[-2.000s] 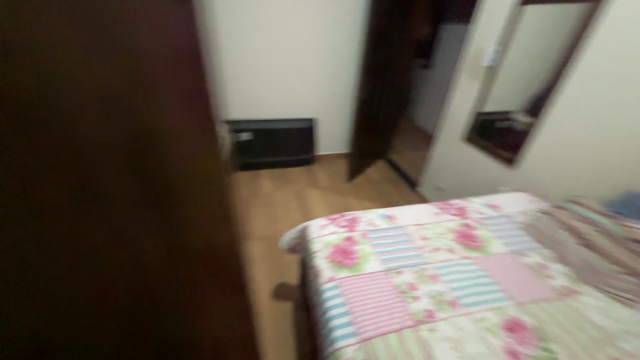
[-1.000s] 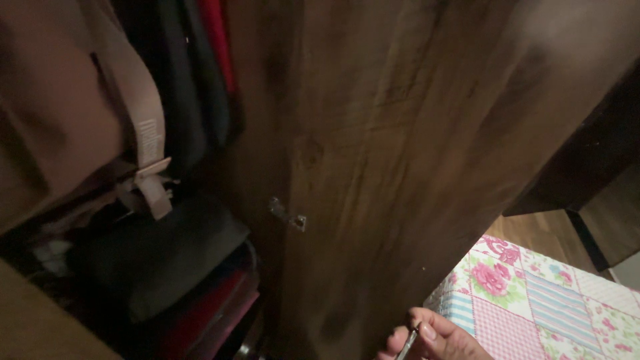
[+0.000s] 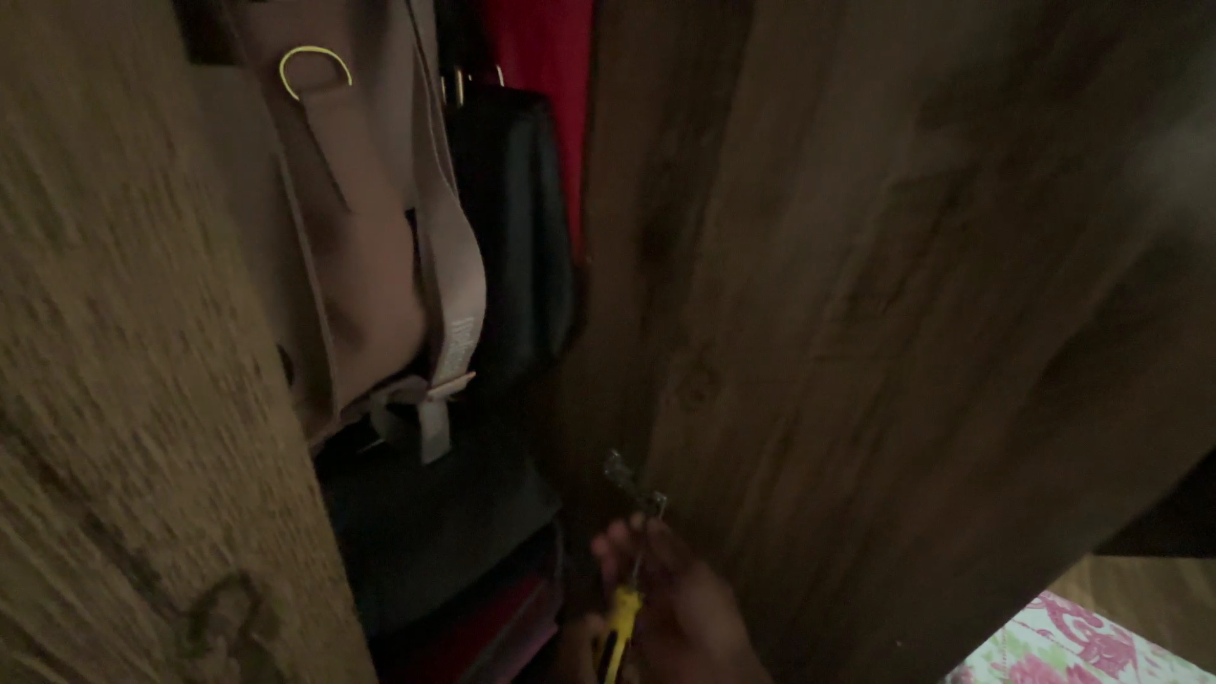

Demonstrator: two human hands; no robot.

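A screwdriver with a yellow and black handle (image 3: 617, 638) points up at a metal hinge (image 3: 635, 483) on the dark wooden wardrobe panel. My right hand (image 3: 698, 608) comes from below, its thumb and fingertips around the thin shaft just under the hinge. At the bottom edge, the fingers of my left hand (image 3: 578, 646) lie against the handle's left side, mostly cut off by the frame. The screwdriver's tip is dim and partly hidden by the fingertips; whether it sits in a screw cannot be told.
Left of the hinge, a pink-brown bag (image 3: 366, 256) with a strap and a black bag (image 3: 518, 237) fill the wardrobe, above dark folded items (image 3: 437, 532). A wooden board (image 3: 142, 380) stands at the near left. A floral bedspread (image 3: 1054, 646) shows at the lower right.
The view has turned from the room to the wardrobe's inside and come closer. One second ago a hand held a thin object low by the bed; now both hands are by the hinge with the screwdriver.
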